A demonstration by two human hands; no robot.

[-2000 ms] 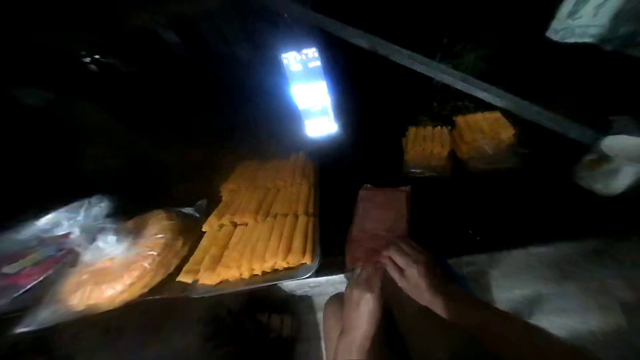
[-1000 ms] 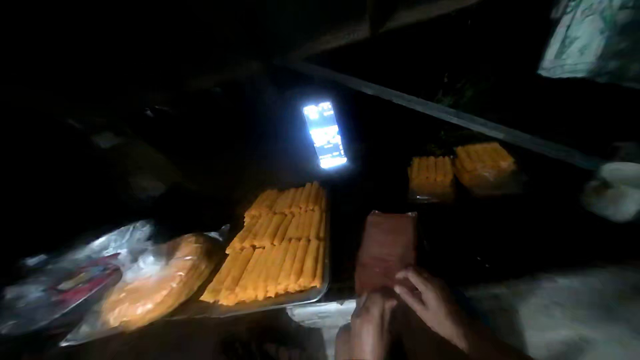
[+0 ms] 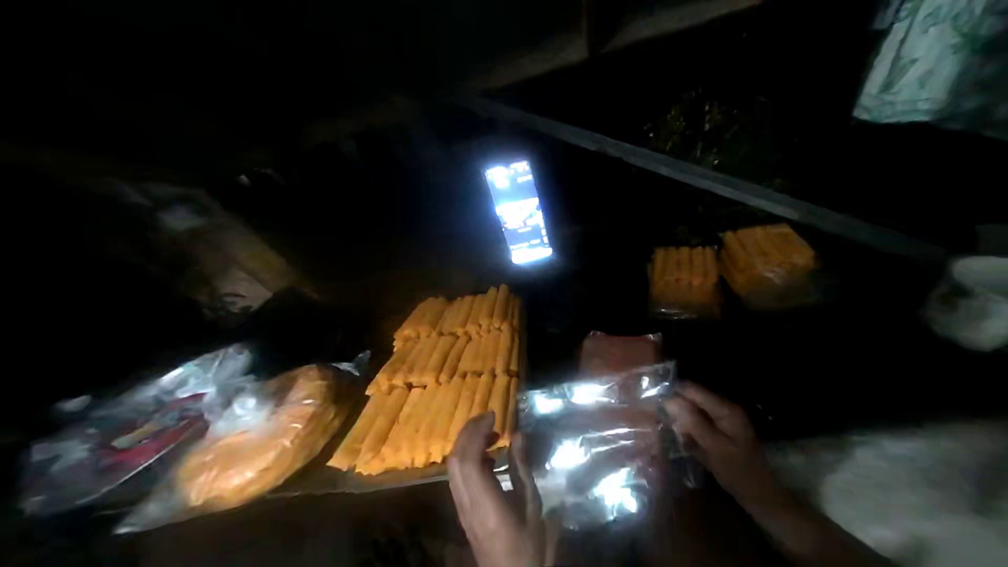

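My right hand grips the right edge of a clear plastic bag, which hangs flat and shiny over part of a reddish-brown flat block or packet. My left hand is raised at the bag's left side, fingers apart, by the front right corner of a tray of orange rolled sticks. Whether its fingers touch the bag or a roll is unclear. The rolls lie in three rows.
Two clear packs of orange rolls stand at the back right. A lit phone is behind the tray. To the left lie a bag of round orange wrappers and another plastic bag. A whitish container is far right.
A clear plastic bag has come into view in my right hand. Both hands were together at the reddish-brown block's near end; now they are apart, the left by the tray.
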